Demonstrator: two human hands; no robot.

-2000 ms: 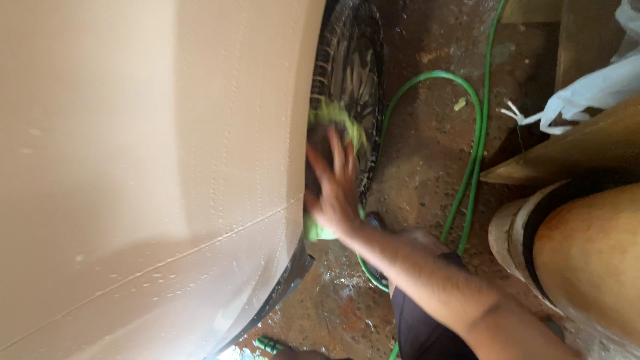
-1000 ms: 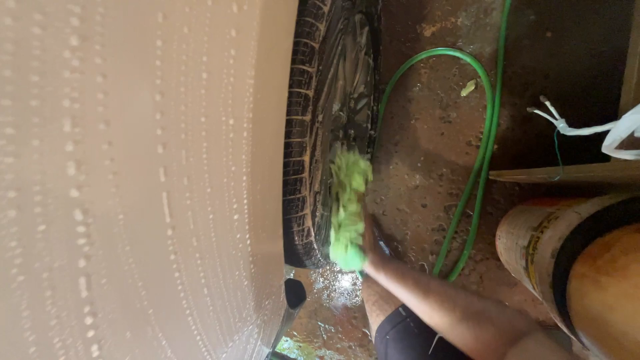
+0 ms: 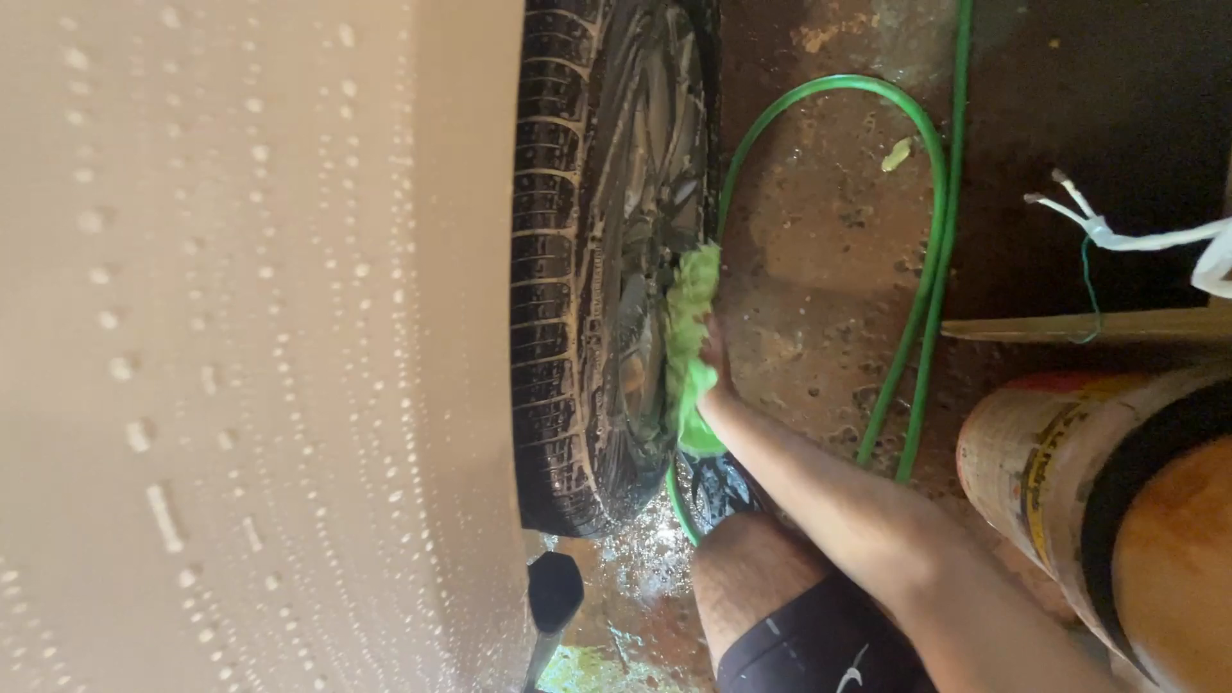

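Note:
My right hand [image 3: 714, 366] presses a green shaggy wash mitt or cloth [image 3: 695, 308] against the face of a car wheel [image 3: 640, 221]. The fingers are mostly hidden behind the green material. Wet tread shows on the black tire [image 3: 551, 289], and the wheel's spokes look dark and wet. To the left, the beige car body panel [image 3: 289, 289] is covered with water drops. My left hand is out of view.
A green hose [image 3: 938, 241] loops over the wet brown floor [image 3: 818, 221]. At the right are a worn bucket [image 3: 1020, 452], a wooden board [image 3: 1088, 325] and a white plastic strip [image 3: 1155, 234]. My bent knee [image 3: 751, 568] is below the hand, near a black flap [image 3: 555, 589].
Two seconds ago my right hand lay spread over the green material higher on the wheel; now it is lower along the wheel. The view has shifted closer to the tire.

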